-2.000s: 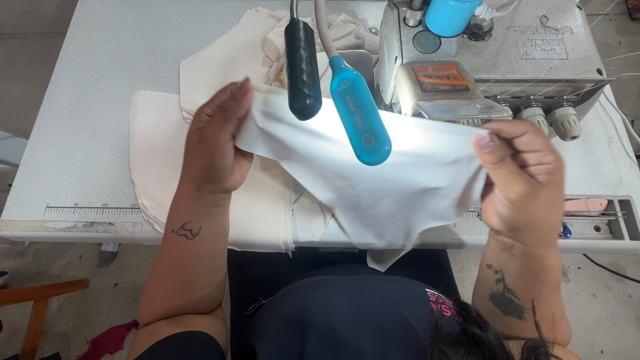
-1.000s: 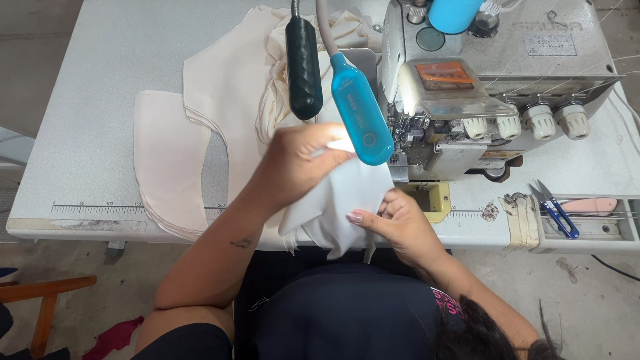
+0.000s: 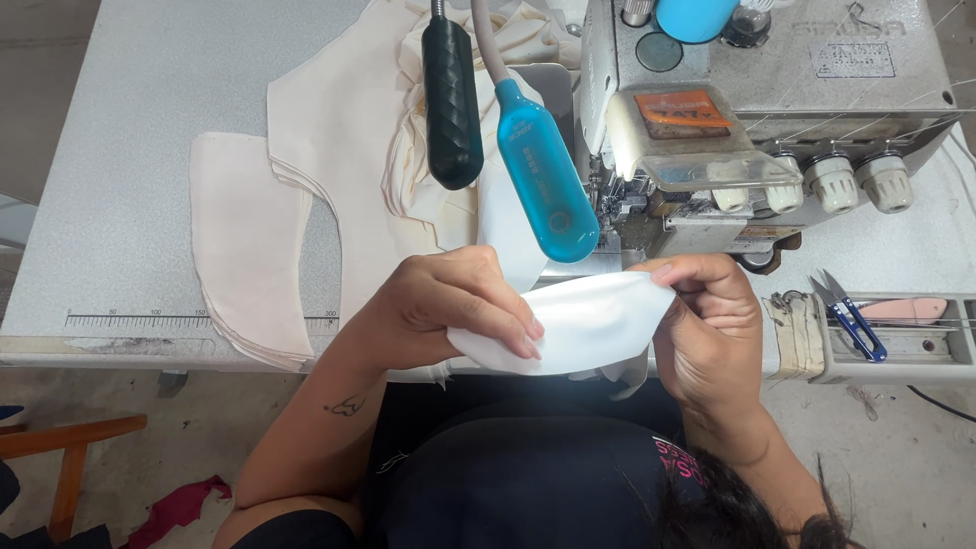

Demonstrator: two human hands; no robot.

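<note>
A white fabric piece [image 3: 579, 324] is stretched between both hands near the table's front edge, below the sewing machine's presser foot area. My left hand [image 3: 465, 309] grips its left end, fingers lying over the cloth. The right end is pinched between thumb and finger of my right hand [image 3: 705, 320]. More pale cloth hangs behind and under it, partly hidden. Left of the hands lie a stack of curved cream fabric pieces [image 3: 248, 244] and a larger stack of cut cream panels [image 3: 328, 114], with crumpled cream fabric [image 3: 415, 164] on top.
An overlock sewing machine [image 3: 732, 84] stands at the right. A blue lamp [image 3: 549, 183] and a black lamp [image 3: 451, 107] hang above the hands. Blue thread snips [image 3: 854, 320] rest on a grey tray [image 3: 945, 347] at the right edge. A printed ruler scale [image 3: 152, 319] runs along the front.
The hands first held the white cloth wide and spread, then came together with it bunched. Now they are a little apart again, with a narrower part of cloth taut between them.
</note>
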